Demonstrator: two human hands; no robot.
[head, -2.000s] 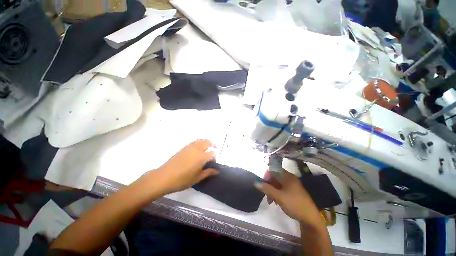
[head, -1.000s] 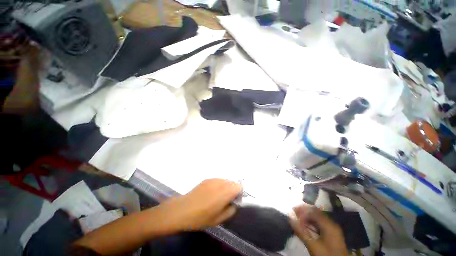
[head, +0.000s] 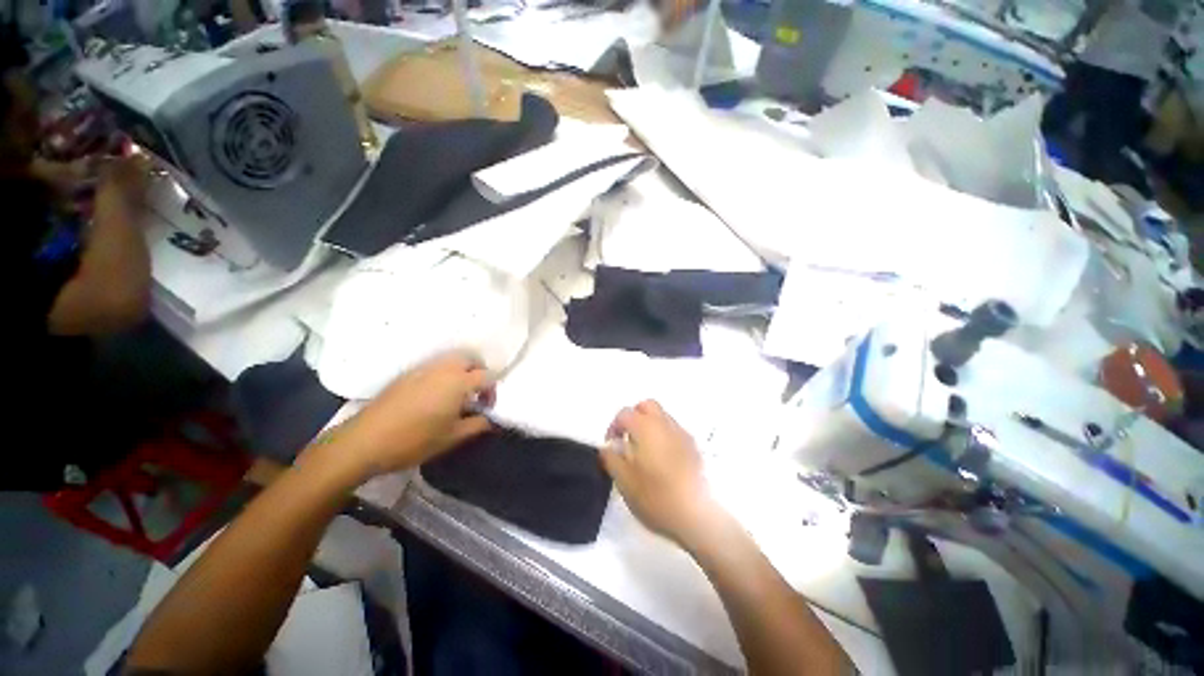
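Note:
A dark cut piece (head: 522, 486) lies near the table's front edge, left of the sewing machine (head: 898, 396). My left hand (head: 420, 416) holds its upper left corner between thumb and fingers. My right hand (head: 656, 465) pinches its upper right corner. The upper edge between my hands shows as a bright pale strip; glare hides its detail. The piece is away from the needle area. A second dark panel (head: 937, 623) lies right of the needle area, partly cut off by the picture's lower edge.
Folded dark pieces (head: 640, 310) lie behind my hands. A white pattern (head: 412, 317) and a large dark panel (head: 456, 165) lie at the left. A grey vented motor end (head: 264, 145) stands at the far left, beside another person's arm (head: 112, 258). A red stool (head: 152, 495) is below.
Both hands have moved left with the dark piece, away from the needle area. My right hand has moved onto the piece's upper right corner. The view has turned left.

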